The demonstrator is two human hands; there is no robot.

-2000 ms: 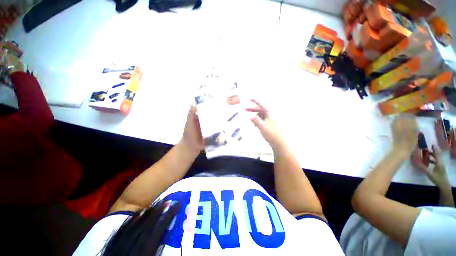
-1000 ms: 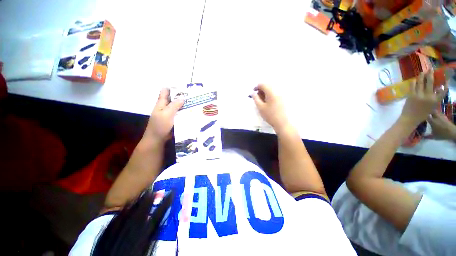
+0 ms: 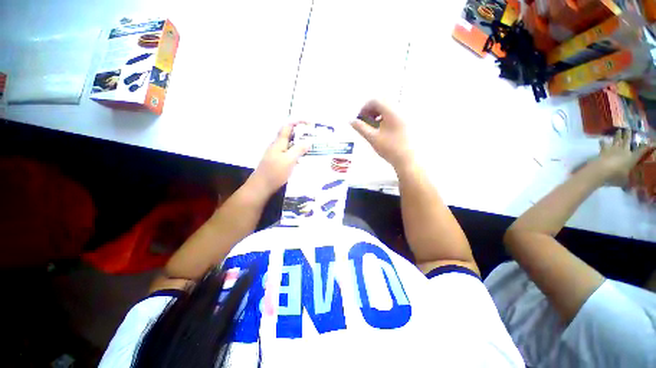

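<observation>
A retail carton (image 3: pixel 316 183) lies with its white back panel up, its hang tab toward the table and its lower end against my shirt. My left hand (image 3: pixel 279 159) holds it at its upper left, thumb near the hang tab. My right hand (image 3: pixel 381 133) is just right of and above the hang tab, off the carton, with finger and thumb pinched close together. Whether something tiny is between the fingertips cannot be told. Another carton (image 3: pixel 133 66) lies back panel up on the table to the left, its orange side showing.
The white table (image 3: pixel 230 79) has visible seams. A clear flat bag or sheet (image 3: pixel 50 72) lies at far left. At right are black tangled parts (image 3: pixel 521 61), a flat orange box (image 3: pixel 471 32) and stacked orange cartons (image 3: pixel 593 57). A neighbour's arms (image 3: pixel 561 215) work at the right edge.
My left hand and the carton have moved right since one second ago. My right hand has come up closer to the hang tab. The neighbour's hands have shifted right.
</observation>
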